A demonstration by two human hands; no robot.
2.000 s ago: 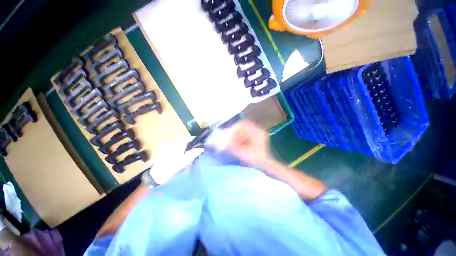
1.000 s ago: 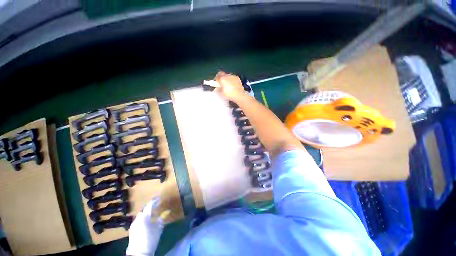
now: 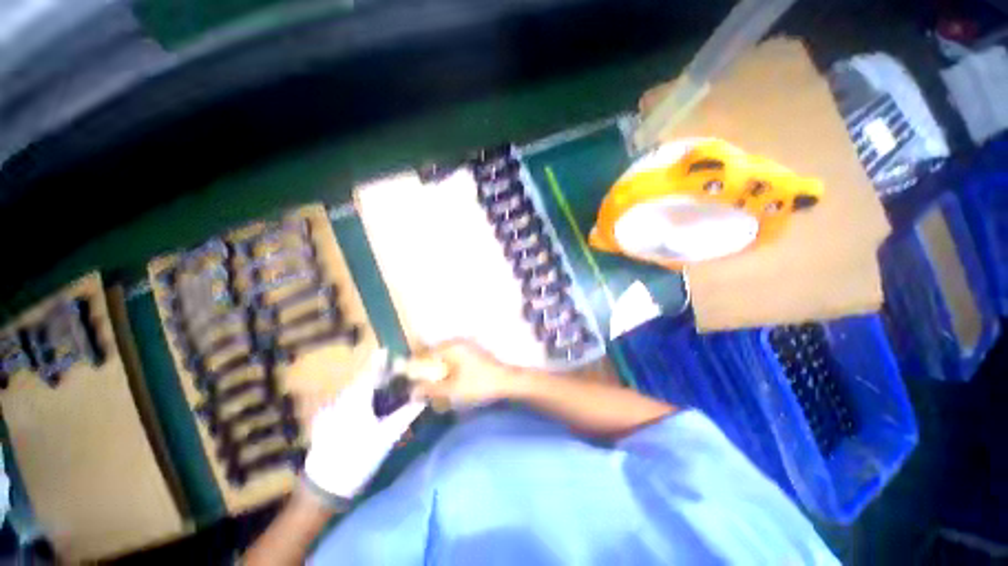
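My gloved left hand (image 3: 352, 433) is shut on a dark bracket-shaped part (image 3: 391, 395) in front of my body. My bare right hand (image 3: 455, 374) meets it at the part, fingers bent; whether it grips a tool or the part is too blurred to tell. Dark bracket parts (image 3: 238, 426) lie in two columns on a cardboard pad (image 3: 337, 381). More parts (image 3: 531, 260) stand in a row along the right edge of a white sheet (image 3: 426, 265), with a dark part at its top edge.
Another cardboard pad (image 3: 83, 453) at the left holds several parts. An orange tiger-face fan (image 3: 707, 205) stands at the right by a large cardboard sheet (image 3: 790, 276). Blue crates (image 3: 873, 453) are at the lower right, one with dark parts inside. A white scrap (image 3: 633, 310) lies near them.
My right hand has come back from the top of the white sheet to my left hand. My left hand now holds a part. A dark part now shows at the sheet's top edge. The view has shifted.
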